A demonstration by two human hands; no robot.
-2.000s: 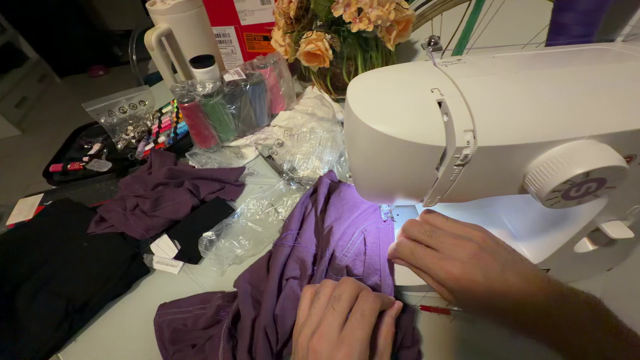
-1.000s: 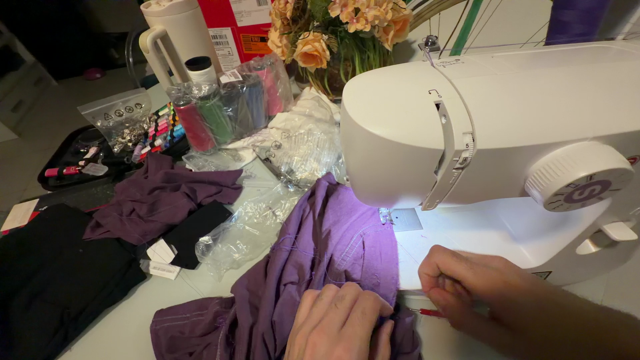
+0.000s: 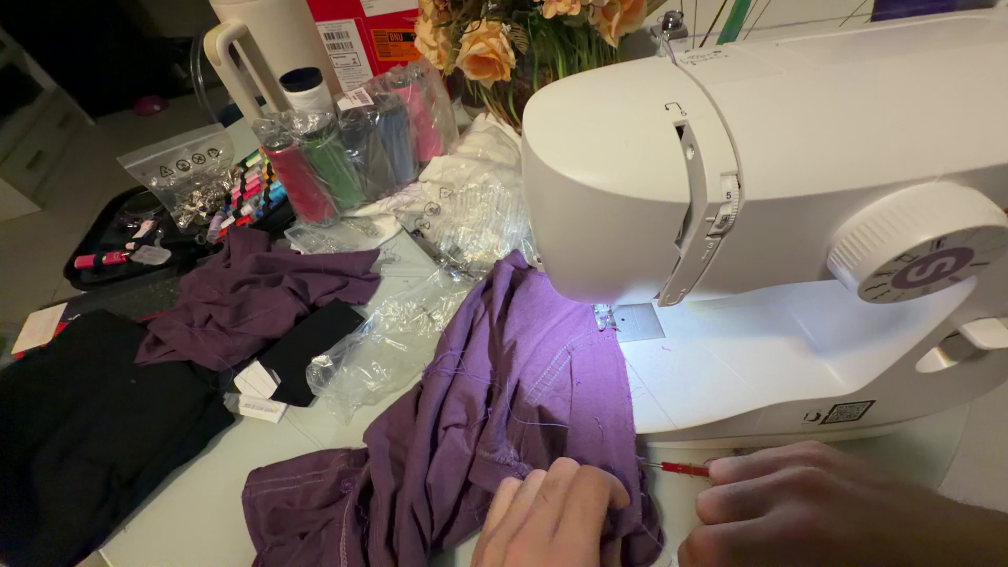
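Observation:
A purple fabric garment (image 3: 472, 409) with visible stitching lies bunched left of the white sewing machine (image 3: 756, 157), its upper edge beside the presser foot (image 3: 604, 316). Resting on the garment's lower right part is my left hand (image 3: 551, 516), its fingers curled on the cloth; whether they pinch it cannot be told. My right hand (image 3: 795, 504) is at the lower right on the table, its fingertips at the end of a small red tool with a thin metal tip, perhaps a seam ripper (image 3: 683, 468). The tip points toward the garment's edge. Loose threads trail over the cloth.
Plastic-wrapped thread cones (image 3: 331, 161) stand at the back left, before a cream jug (image 3: 272, 47). Artificial flowers (image 3: 484, 55) are behind the machine. At left lie a dark purple cloth (image 3: 252, 295), black fabric (image 3: 87, 425), clear plastic wrapping (image 3: 394, 339) and a black sewing kit case (image 3: 87, 276).
My right hand has moved from the garment's edge by the needle area down to the red tool on the table. My left hand has stayed on the garment.

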